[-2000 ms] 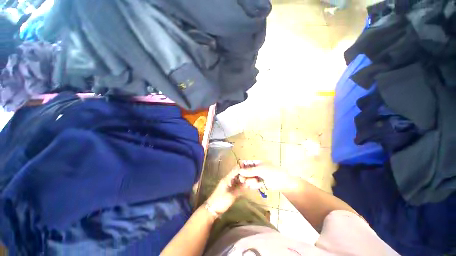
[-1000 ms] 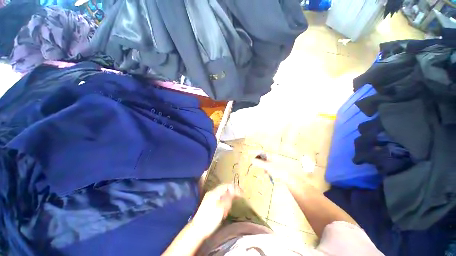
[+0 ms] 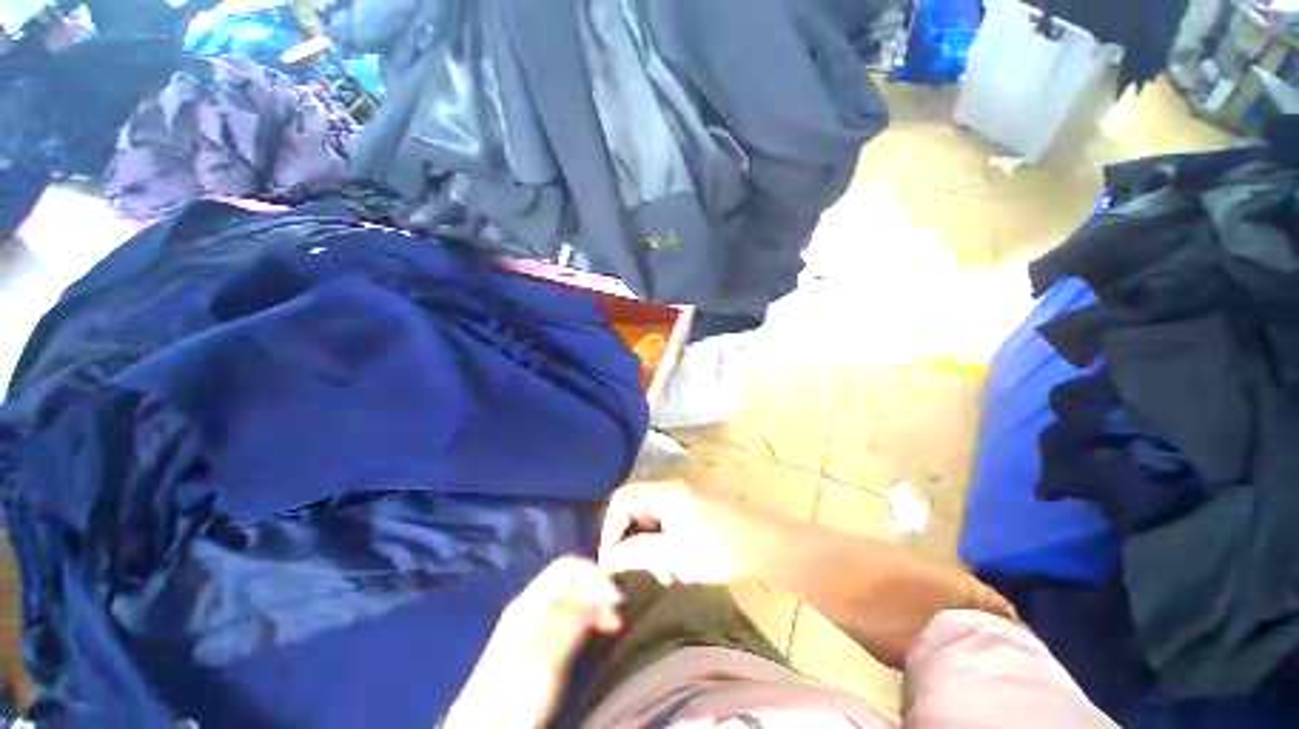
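Observation:
A large navy blue suit jacket lies heaped on the table at the left. Its shinier lining shows in folds on the near side. My left hand is over the jacket's near right edge, fingers curled. My right hand is just beyond it to the right, with thumb and fingertips close together. The hands are close to each other above my lap. Both are bright and blurred, so I cannot see a needle, thread or tool in them.
Dark grey jackets hang over the table's far edge. A drawer with an orange inside stands open right of the navy jacket. Dark garments are piled over something blue at the right. A purple-grey bundle lies far left.
My hands parted over the floor a second ago, with a thin dark looping line near them. Now they are close together again, nearer the jacket edge. The view has shifted, moving the jacket slightly right.

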